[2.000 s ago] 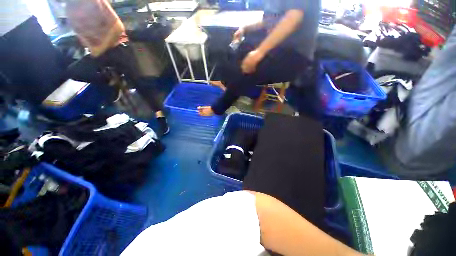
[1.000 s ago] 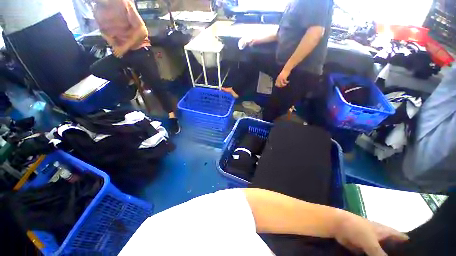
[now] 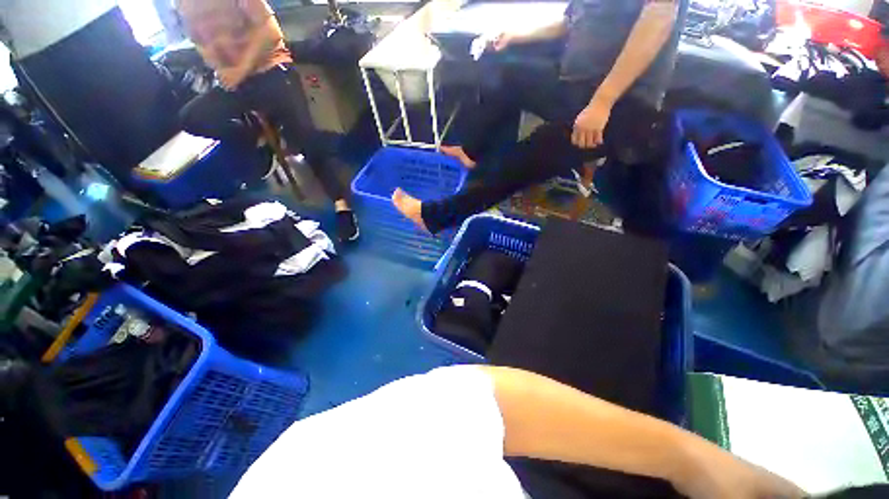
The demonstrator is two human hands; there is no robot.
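Note:
My left arm, in a white sleeve, reaches across the bottom of the view to the right. My left hand (image 3: 755,479) is at the bottom right edge, blurred and partly cut off; its fingers are not clearly seen. Dark cloth (image 3: 575,479) shows below the forearm. A large flat black cloth stack (image 3: 590,302) lies over a blue plastic crate (image 3: 429,317) beside the table, with smaller black pieces and a white band in the crate. My right hand is not in view.
A white table corner with green edging (image 3: 707,409) is at lower right. Blue crates (image 3: 234,414) stand left and behind, near a black and white cloth heap (image 3: 224,249). Two people are at the back, one with a leg stretched over a crate. A grey-blue sleeve is at right.
My left hand was out of view, then showed on black cloth, and is now lower and partly cut off. The black cloth on the table has mostly left view. The person behind has stretched out a leg.

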